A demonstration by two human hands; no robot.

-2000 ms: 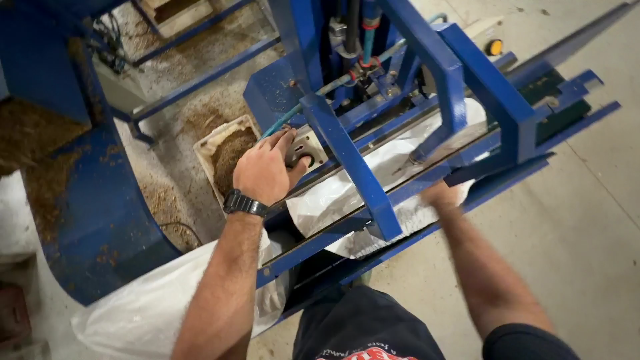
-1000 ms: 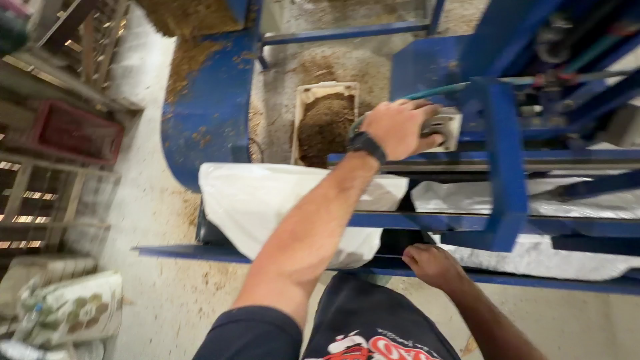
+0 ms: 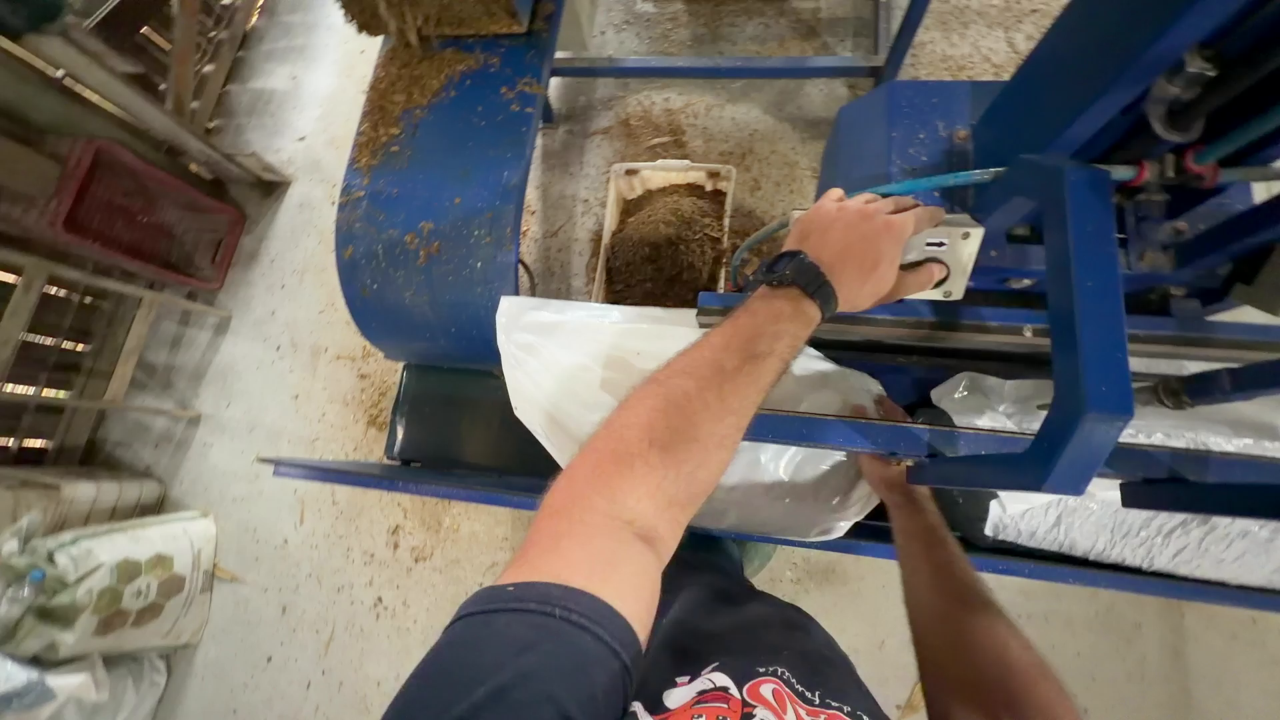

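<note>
My left hand [image 3: 868,248], with a black watch at the wrist, rests on a metal control lever plate [image 3: 945,258] bearing an arrow, its thumb at the dark opening; how firmly it grips is unclear. My right hand [image 3: 885,450] reaches under the blue rail, against the right end of a white plastic bag [image 3: 600,350]; the rail partly hides its fingers. The bag lies across the conveyor, under my left forearm. Another white bag [image 3: 1130,540] lies farther right, under the blue machine frame [image 3: 1085,300].
A white bin [image 3: 615,200] of brown loose material stands on the floor beyond the rail. Left of it is a blue curved chute [image 3: 430,240] with crumbs on it. A red crate [image 3: 150,215], wooden pallets [image 3: 90,340] and printed bags [image 3: 130,580] stand at the left. A blue edge [image 3: 400,480] borders the conveyor.
The view has swung left since the oldest frame. My right hand has moved from the conveyor's near edge in under the rail, to the end of the left white bag. My left hand stays at the lever plate.
</note>
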